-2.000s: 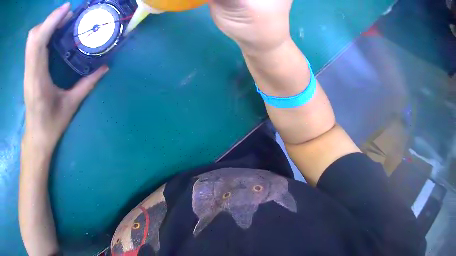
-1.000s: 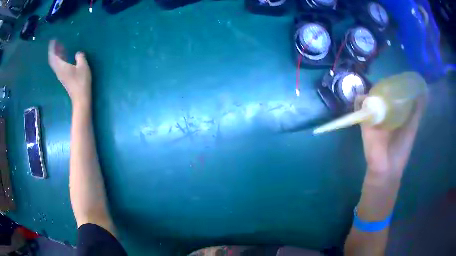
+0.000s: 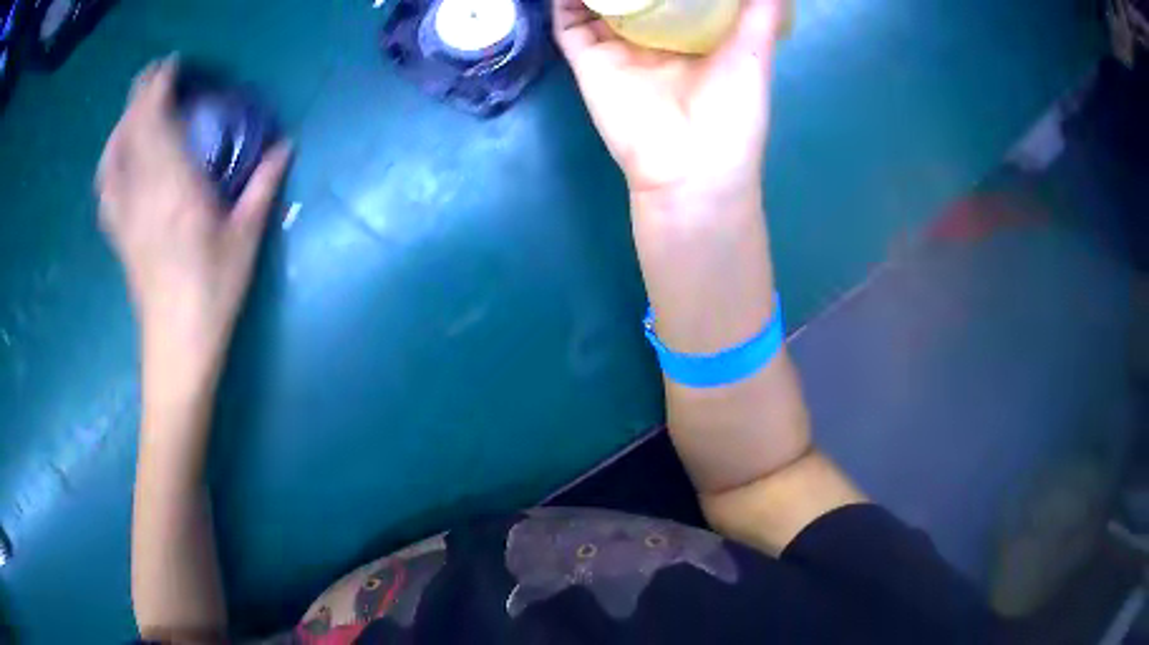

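Observation:
My left hand (image 3: 183, 208) is at the upper left, blurred, with its fingers and thumb around a dark speaker assembly (image 3: 224, 136) on the table. A small white tip lies just right of my thumb. My right hand (image 3: 680, 107) holds the yellow glue bottle (image 3: 687, 23) at the top edge. The bottle is cut off by the frame and its nozzle is not visible. A second speaker assembly (image 3: 476, 23) with a white-glaring disc in a black housing lies on the table between my hands.
The green tabletop (image 3: 428, 378) ends in a diagonal edge below my right forearm. More black pieces (image 3: 48, 32) are at the upper left corner. A blurred red item (image 3: 989, 217) is beyond the edge at right. My patterned shirt fills the bottom.
The view has shifted. My left hand, apart and empty a second ago, is now around a speaker assembly. My right hand still holds the bottle, now nearer the top centre.

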